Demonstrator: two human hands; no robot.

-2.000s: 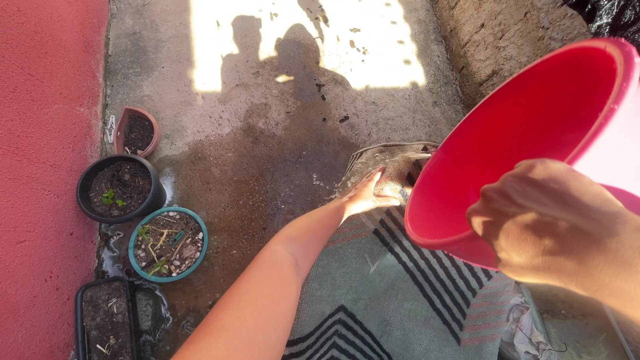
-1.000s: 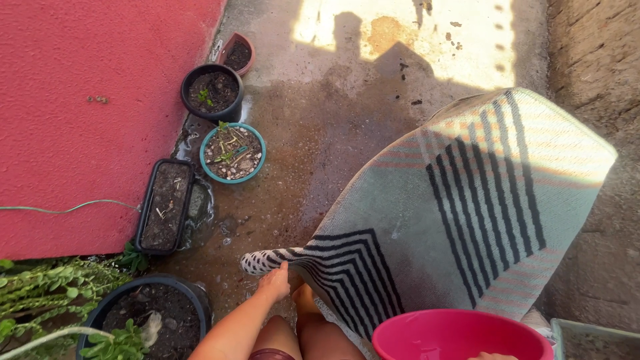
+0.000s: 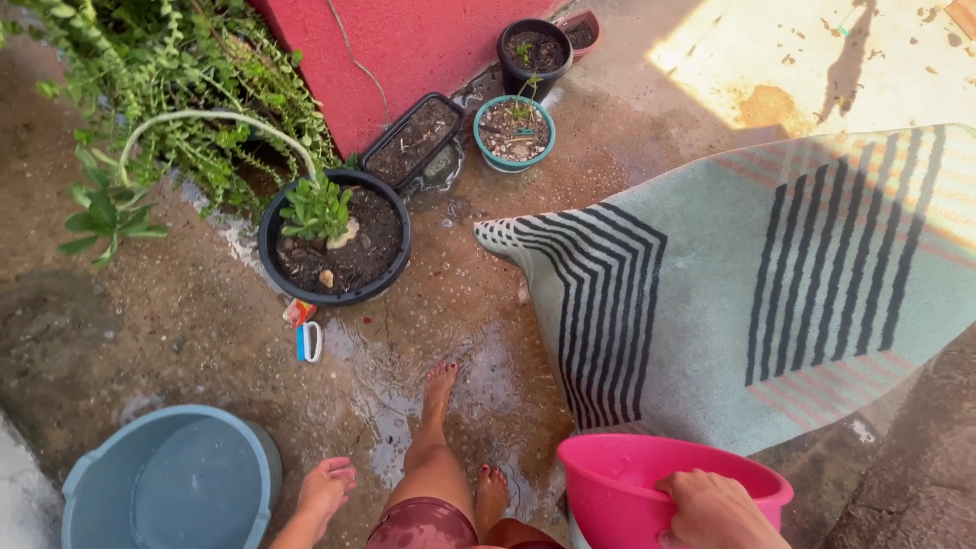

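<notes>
My right hand [image 3: 705,503] grips the rim of a pink plastic basin [image 3: 610,473] at the lower right, thumb inside or at the wall, the rest of the grip partly hidden. My left hand [image 3: 326,488] hangs free with its fingers loosely bent, holding nothing, between my leg and a blue-grey plastic tub [image 3: 271,488] that seems to have water in it. A pale green rug [image 3: 701,305] with black and pinkish stripes spreads over the right side, its near left corner curled up; the pink basin overlaps its lower edge.
Wet concrete [image 3: 450,328] surrounds my bare feet. A black round pot [image 3: 404,252] with a succulent stands left of centre, a scrub brush [image 3: 308,341] beside it. Further on are a rectangular planter [image 3: 457,114], a teal-rimmed pot [image 3: 550,141] and a pink wall [image 3: 427,53]. Trailing plants fill the upper left.
My left hand has let go of the rug's striped corner and moved left. The view has swung left and down, bringing in the blue-grey tub and my feet. My right hand still has the pink basin.
</notes>
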